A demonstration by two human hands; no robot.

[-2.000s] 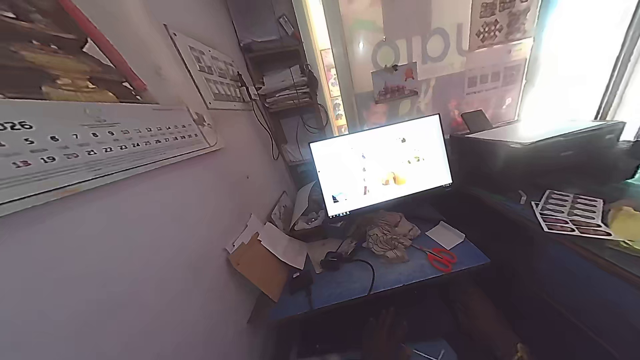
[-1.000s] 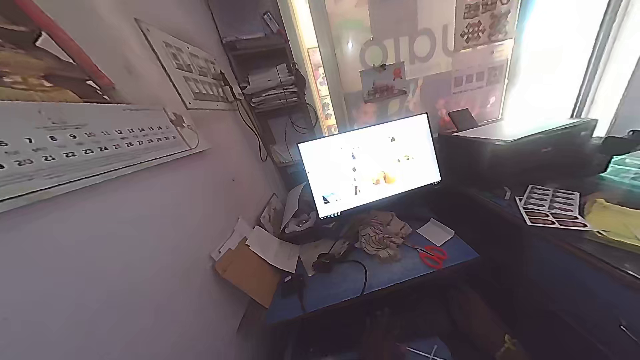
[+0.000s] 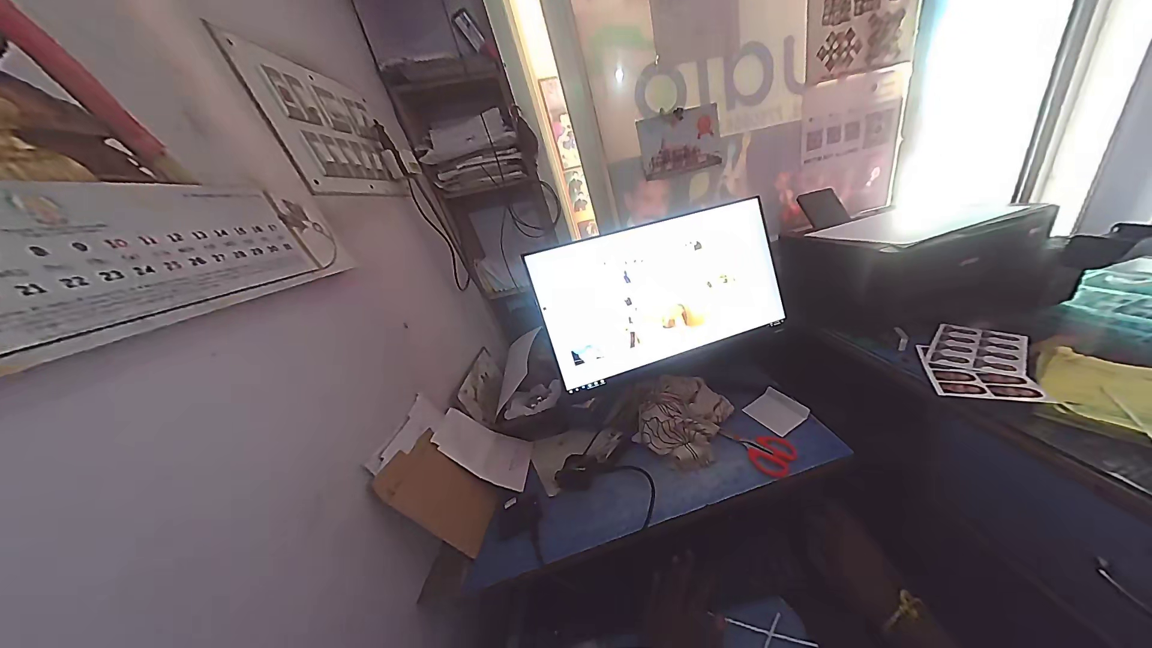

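Observation:
My left hand (image 3: 679, 598) is low in the shadow below the front edge of the blue desk (image 3: 594, 531); its fingers point up, and its grip is too dark to read. To its right, my right hand (image 3: 850, 540) reaches into the same shadow, a yellow band (image 3: 904, 609) on the wrist. Between them at the bottom lies a blue surface with crossed white lines (image 3: 769, 625). On the desk above are red-handled scissors (image 3: 772, 456), a crumpled patterned cloth (image 3: 679, 421), a white paper square (image 3: 777, 411) and a black cable (image 3: 650, 486). A lit monitor (image 3: 661, 292) stands behind.
Brown envelopes and papers (image 3: 441, 495) lean at the desk's left end by the wall. A printer (image 3: 918, 261) stands at the right. Photo sheets (image 3: 981, 362) and a yellow cloth or bag (image 3: 1093, 387) lie on the right counter. Shelves (image 3: 459, 198) hold stacked papers.
The view has shifted a little to the right. Both hands stay low in the dark area below the desk; no plain change on the desk.

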